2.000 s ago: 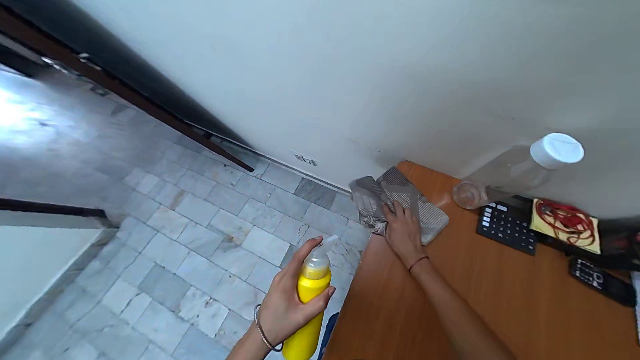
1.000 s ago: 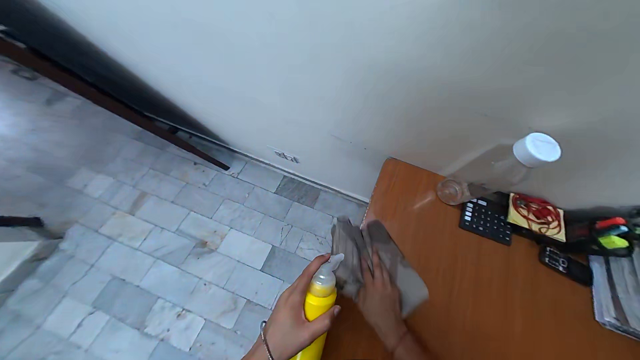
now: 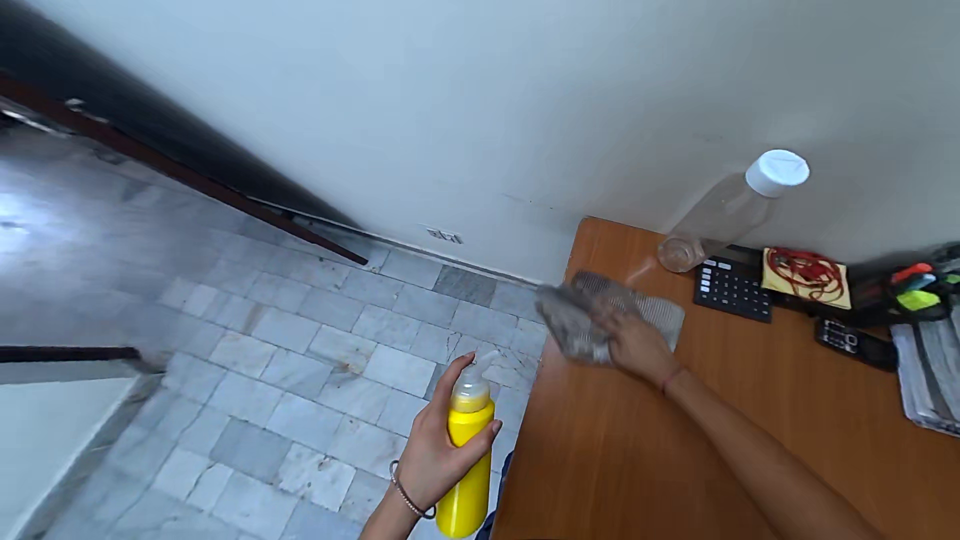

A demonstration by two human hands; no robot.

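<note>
My left hand (image 3: 442, 450) is wrapped around a yellow pump bottle (image 3: 466, 480) with a clear nozzle, its index finger on the pump top, beside the desk's left edge. On the wooden desk (image 3: 675, 450), my right hand (image 3: 634, 341) lies on a grey patterned cloth (image 3: 660, 319), fingers blurred. The cloth is bunched and partly hangs over the desk's left edge. Whether the fingers grip it or only press it down cannot be told.
By the wall on the desk are a clear bottle with white cap (image 3: 724, 214), a black calculator (image 3: 733, 289), a red cord (image 3: 806, 274) on yellow notes, a keypad phone (image 3: 855, 343), pens (image 3: 915, 289) and stacked papers (image 3: 930, 375). A tiled floor (image 3: 322, 352) lies left.
Over the desk's left part, my right hand and the cloth have moved, toward the near side and then back toward the wall. My left hand keeps hold of the yellow bottle.
</note>
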